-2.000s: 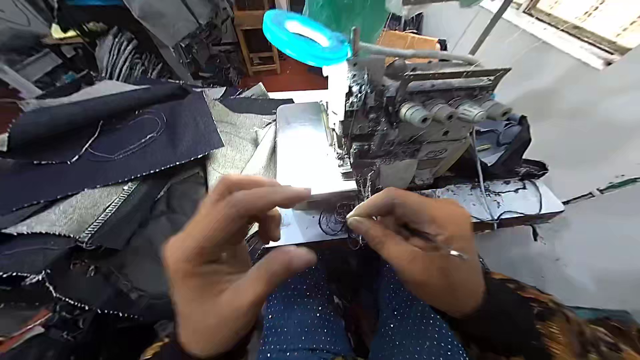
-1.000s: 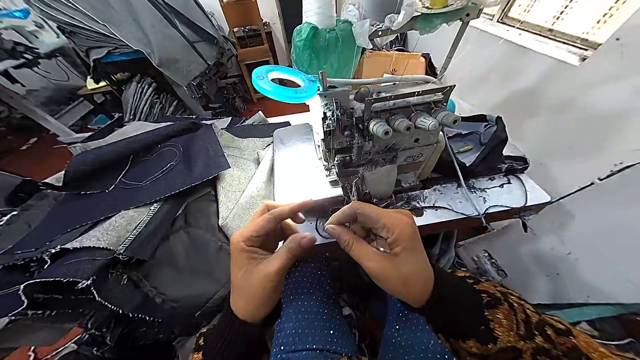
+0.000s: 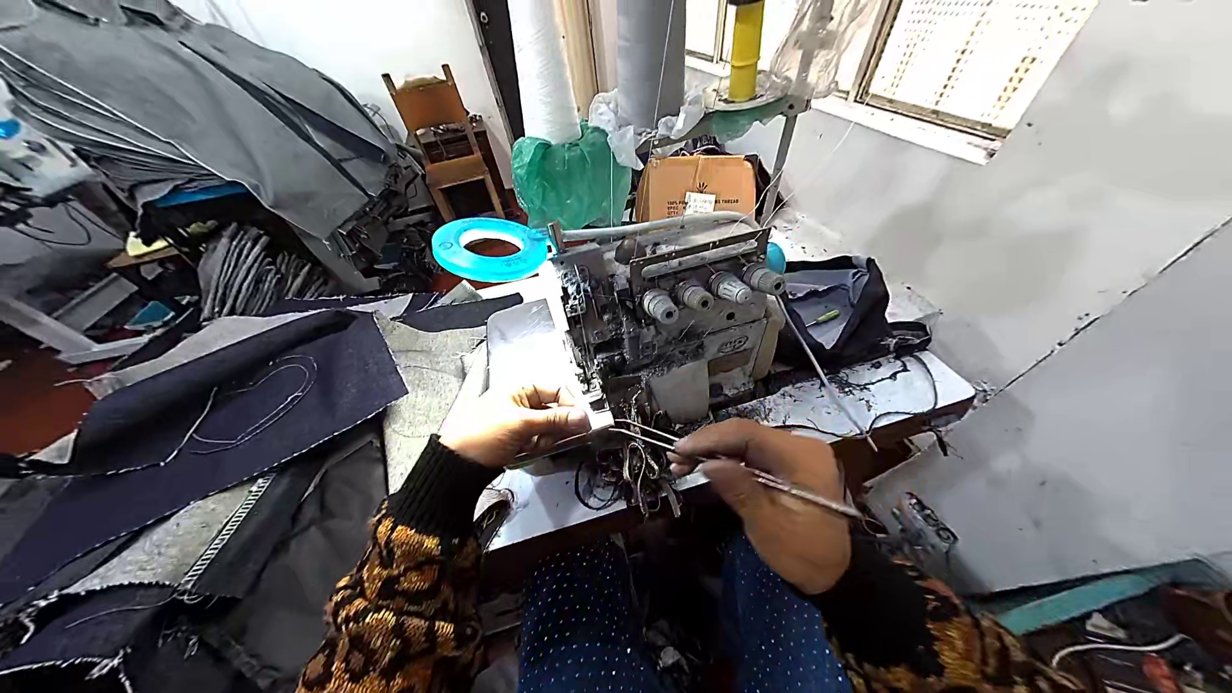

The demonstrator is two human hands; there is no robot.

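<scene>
An overlock sewing machine with several tension knobs stands on a white table. My right hand grips a pair of metal tweezers, whose tips point left at the needle and presser foot area. At the machine's front left corner is my left hand, thumb and fingers pinched together near the tweezer tips; whether a thread lies between them cannot be made out. Below the tips hangs a tangle of thread and scraps. A blue ring sits at the machine's upper left.
Dark denim pieces with stitched edges are heaped at the left. A dark cloth bag lies right of the machine. Behind stand a cardboard box, a green plastic bag and thread cones. A wall borders the right side.
My left hand has moved from in front of the table up to the machine's needle area. The tweezers in my right hand now extend toward that area. The view has tilted up.
</scene>
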